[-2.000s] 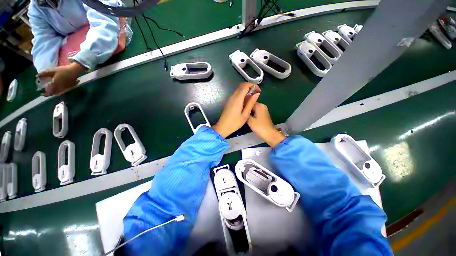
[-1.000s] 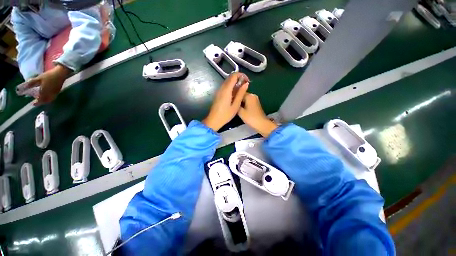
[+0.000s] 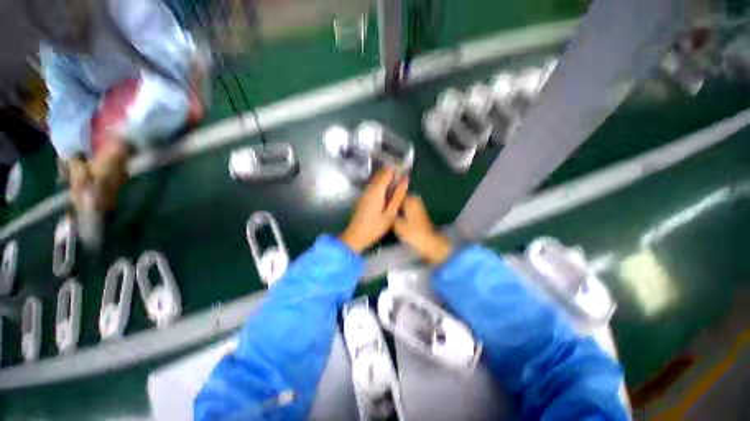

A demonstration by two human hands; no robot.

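The frame is blurred. My left hand (image 3: 377, 210) and my right hand (image 3: 421, 230) meet over the conveyor belt, fingertips together. Something small seems to be between the fingers, but it is too blurred to tell. Below them, a white oval parts holder housing (image 3: 454, 345) lies tilted on the white sheet (image 3: 182, 385). A long narrow housing (image 3: 363, 339) lies to its left, nearest my body. A spare housing (image 3: 594, 298) lies at the sheet's right edge, apart from my hands.
The green conveyor belt (image 3: 206, 204) carries several white shells, with one shell (image 3: 268, 247) left of my hands and a row (image 3: 452, 136) at the back right. A slanting grey post (image 3: 549, 123) stands right of my hands. A person in light blue (image 3: 152, 103) is across the belt.
The whole view has shifted, so things sit lower in it, and it has blurred. The shells on the belt have moved left in the view. My hands stay together.
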